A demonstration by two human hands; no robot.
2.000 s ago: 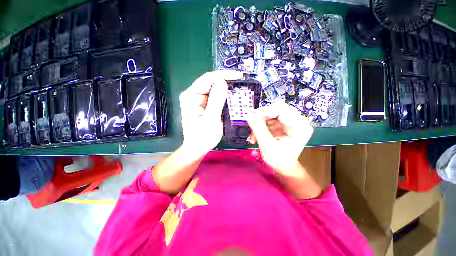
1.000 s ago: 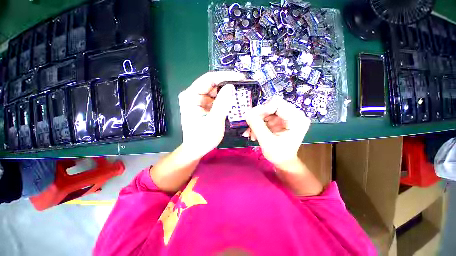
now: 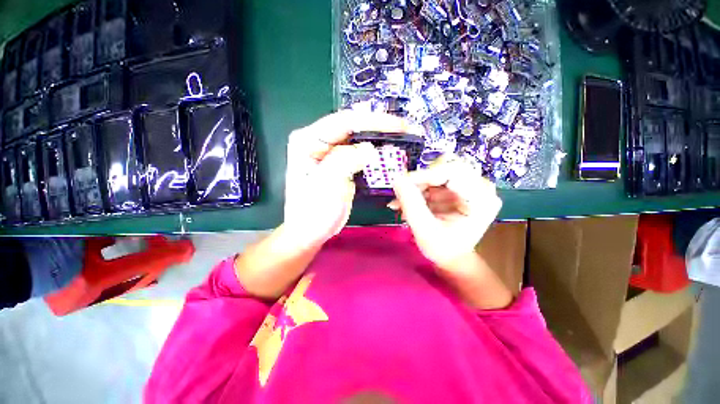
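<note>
My left hand holds a black phone housing, tilted, near the bench's front edge. A pale keypad with rows of pinkish dots lies at the housing, below its dark upper edge. My right hand has its thumb and fingertips at the keypad's right edge and appears to pinch it. The fingers hide part of the housing, and whether the keypad is seated cannot be told.
A clear tray with a heap of mixed small parts lies beyond my hands. Black blister trays stand left, another right. A smartphone and a dark fan are at right. Red stools and cardboard boxes are below.
The housing has tipped so its dark upper edge shows more. Both hands remain at the keypad. The view has shifted slightly, with the parts tray higher in the picture.
</note>
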